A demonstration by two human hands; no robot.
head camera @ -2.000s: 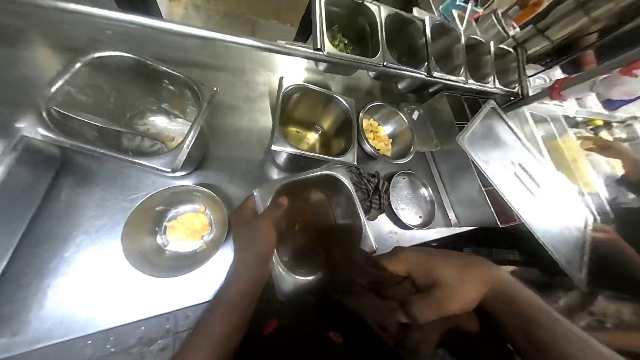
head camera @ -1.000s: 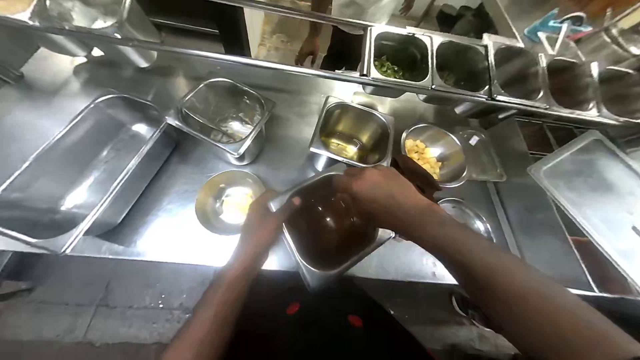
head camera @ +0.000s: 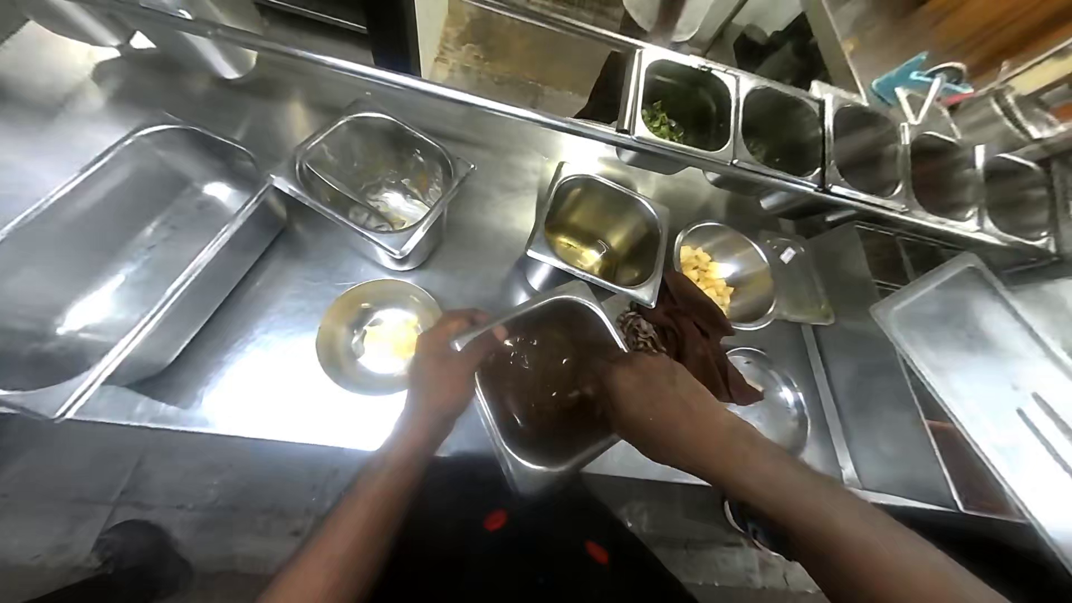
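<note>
My left hand (head camera: 452,360) grips the upper left rim of a deep steel food pan (head camera: 544,465), which is tilted at the counter's front edge. Its inside looks dark brown and shiny; whether from contents or reflection, I cannot tell. My right hand (head camera: 662,402) is closed at the pan's right side, fingertips hidden, with a brown cloth (head camera: 695,335) bunched in it and trailing behind. Beside my left hand sits a round steel bowl (head camera: 343,335) with something pale yellow. Behind stands another deep pan (head camera: 603,226) with a little yellowish liquid.
A large steel tray (head camera: 167,243) and a smeared steel pan (head camera: 377,176) stand left. Right are a bowl of yellow chunks (head camera: 745,276), a shallow round dish (head camera: 775,402) and a flat metal lid (head camera: 997,377). A rail of several pans (head camera: 687,105) runs behind.
The view has swung left. My right hand, with the cloth, has gone from below the pan's right side to over the pan, then to its right side. My left hand stays at the rim.
</note>
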